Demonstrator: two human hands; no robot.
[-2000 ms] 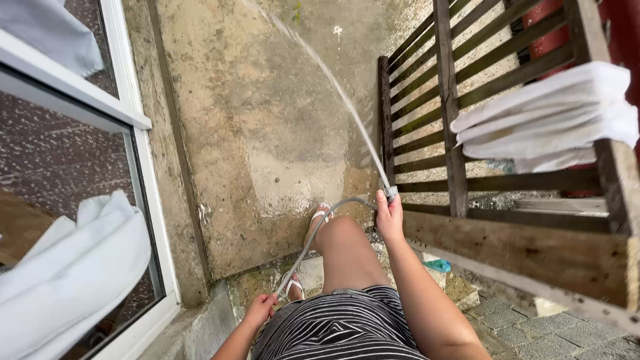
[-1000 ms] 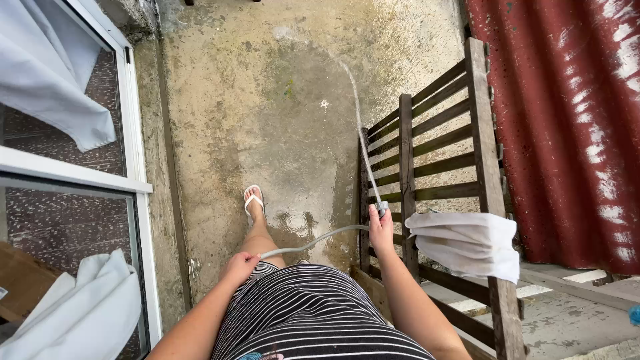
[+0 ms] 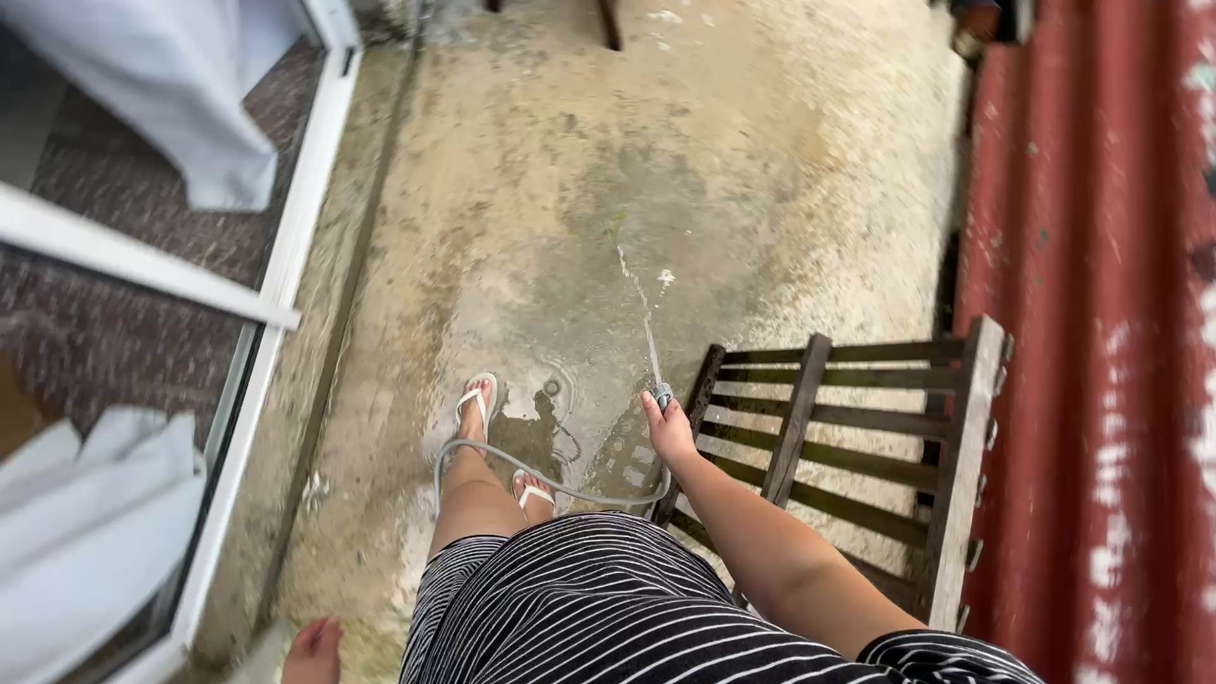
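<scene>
My right hand [image 3: 671, 429] is closed around the end of a grey garden hose, near the wooden slatted gate. From the hose's nozzle [image 3: 661, 392] a thin stream of water [image 3: 638, 290] falls on the wet concrete floor [image 3: 570, 313]. The hose [image 3: 560, 486] loops from my right hand across in front of my legs to the left, where it drops out of sight beside my leg. My left hand [image 3: 313, 651] is low at the bottom left edge, apart from the hose; it is partly cut off and blurred, and nothing shows in it.
Beside my right arm stands the wooden slatted gate [image 3: 788, 418]. A red corrugated metal sheet [image 3: 1035, 380] lies beyond it. On the left is a white-framed glass door [image 3: 285, 256] with pale curtains [image 3: 180, 104] behind. My feet wear white flip-flops [image 3: 489, 385]. Dark legs of furniture [image 3: 610, 24] show at the top.
My left hand has let go of the hose and moved down to the left. The water stream has become shorter. The hose now hangs in a lower loop. The view has shifted forward along the floor.
</scene>
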